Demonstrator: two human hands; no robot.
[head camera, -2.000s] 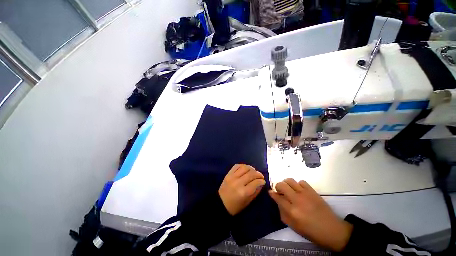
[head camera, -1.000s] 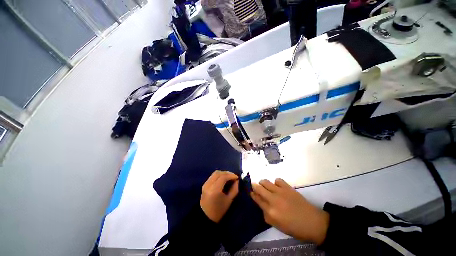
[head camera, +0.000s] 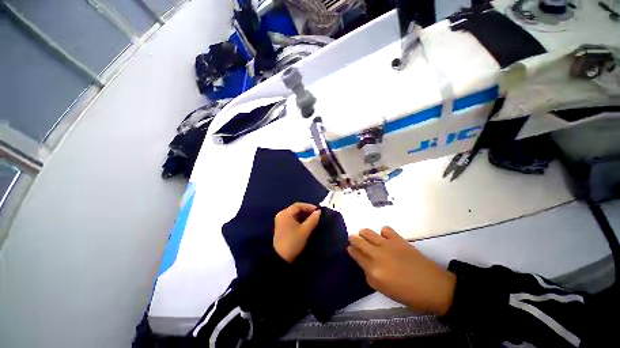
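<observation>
A dark navy garment panel (head camera: 272, 187) lies flat on the white table, left of and in front of the needle area. My left hand (head camera: 294, 231) pinches the panel's right edge between thumb and fingers, just below the presser foot (head camera: 345, 185). My right hand (head camera: 401, 268) rests at the panel's right edge lower down, its fingertips on the cloth. Part of the edge between my hands looks raised or folded. The white sewing machine head (head camera: 408, 115) with a blue stripe stands behind. A grey block (head camera: 378, 194) sits right of the needle.
Thread snips (head camera: 457, 165) lie on the bed at the right, near a dark cloth bundle (head camera: 520, 158). A dark piece with a pale edge (head camera: 250, 121) lies at the table's back left. Dark bundles (head camera: 187, 143) lie beyond the left edge. A measuring strip (head camera: 381, 329) runs along the front.
The view has shifted, so the machine sits further left in the picture. My left hand has moved up along the panel edge towards the presser foot, and the hands are further apart.
</observation>
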